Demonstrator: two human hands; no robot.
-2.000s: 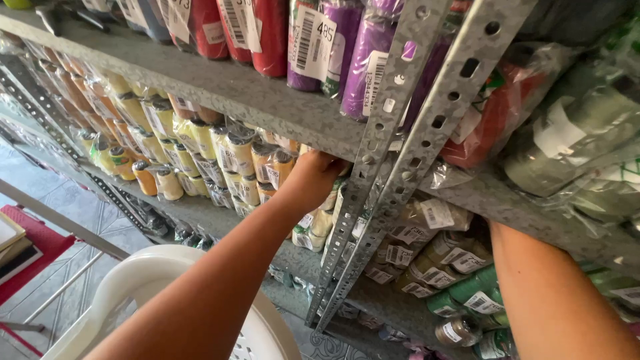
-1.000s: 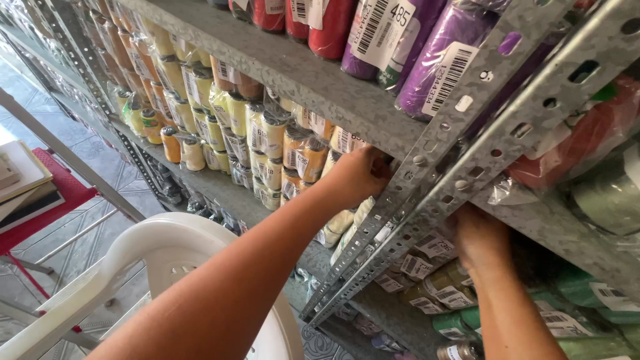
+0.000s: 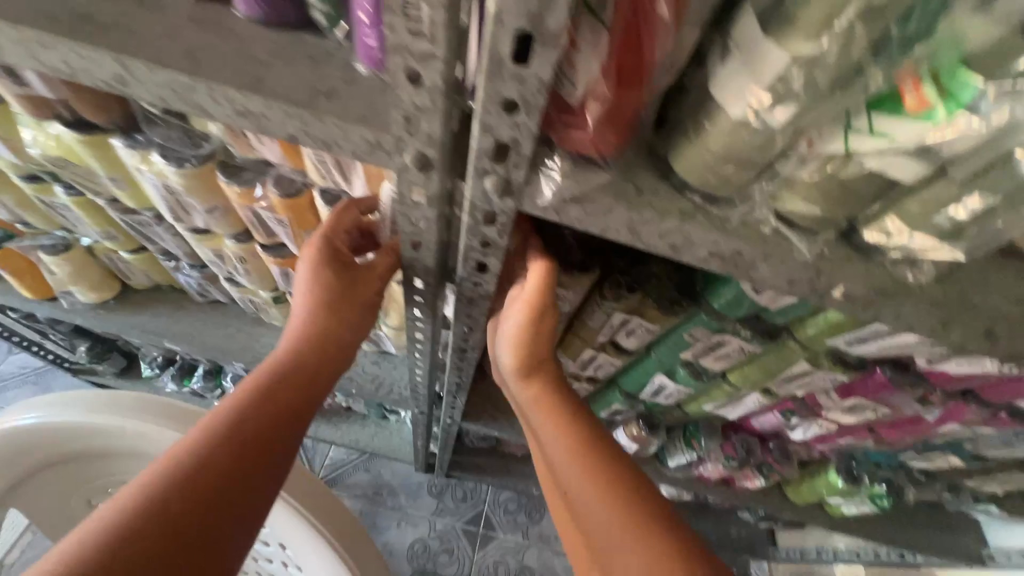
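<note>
My left hand (image 3: 348, 268) reaches into the left shelf at the end of a stack of wrapped cream and orange thread spools (image 3: 188, 180), its fingers curled beside the perforated metal upright (image 3: 428, 240). Whether it grips a spool is unclear from here. On the other side of the paired uprights, my right hand (image 3: 524, 320) is raised in the right shelf compartment, its fingertips in shadow close to the post. Brown spools (image 3: 620, 336) and green spools (image 3: 656, 376) in plastic lie to the right of it. What that hand touches is hidden.
A white plastic chair (image 3: 336, 512) stands below at the left. Metal shelf boards (image 3: 688, 240) run above both hands. Wrapped red thread (image 3: 612, 88) and grey-green spools (image 3: 720, 152) sit on the upper right board, magenta spools (image 3: 864, 400) lower right. The floor is patterned tile (image 3: 448, 520).
The view has turned right and come closer to the uprights. My right hand, hidden under the shelf board two seconds ago, now shows beside the post. My left hand remains at the spool stack's end.
</note>
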